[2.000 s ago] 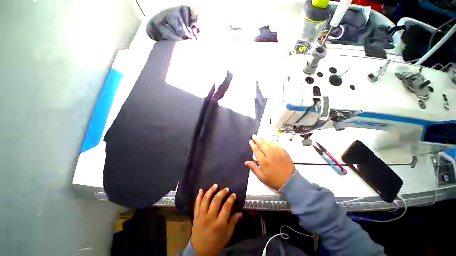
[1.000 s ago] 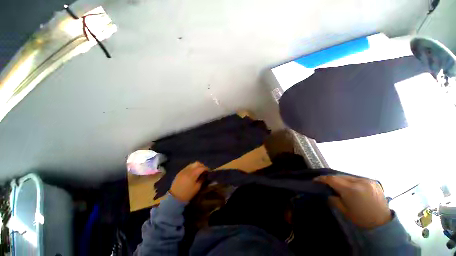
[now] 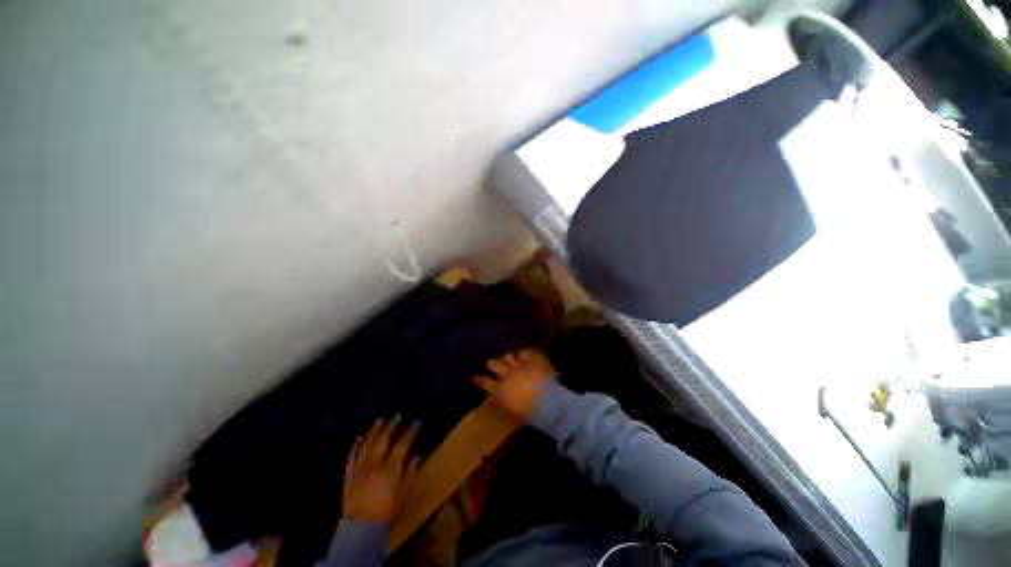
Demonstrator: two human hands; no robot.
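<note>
A dark pile of cut cloth pieces (image 3: 333, 388) lies on cardboard (image 3: 452, 460) below the table, left of the wearer. My left hand (image 3: 380, 474) rests with spread fingers at the pile's near edge. My right hand (image 3: 519, 382) lies on the pile's right part, its fingers slightly bent and blurred. I cannot tell whether the fingertips grip a layer of cloth. A long dark panel with a rounded end (image 3: 693, 205) lies flat on the white table (image 3: 765, 343).
A pale wall (image 3: 277, 144) runs along the left. A blue strip (image 3: 649, 83) is on the table's far edge. Bunched grey cloth (image 3: 831, 55), thread snips (image 3: 902, 495), the phone (image 3: 926, 532) and part of the sewing machine (image 3: 987, 388) show at right. A whitish bundle (image 3: 177, 539) is at lower left.
The view has turned from the machine to the pile. One second ago both hands held a dark piece stretched over the lap; now both hands are on the pile, and that piece is no longer between them.
</note>
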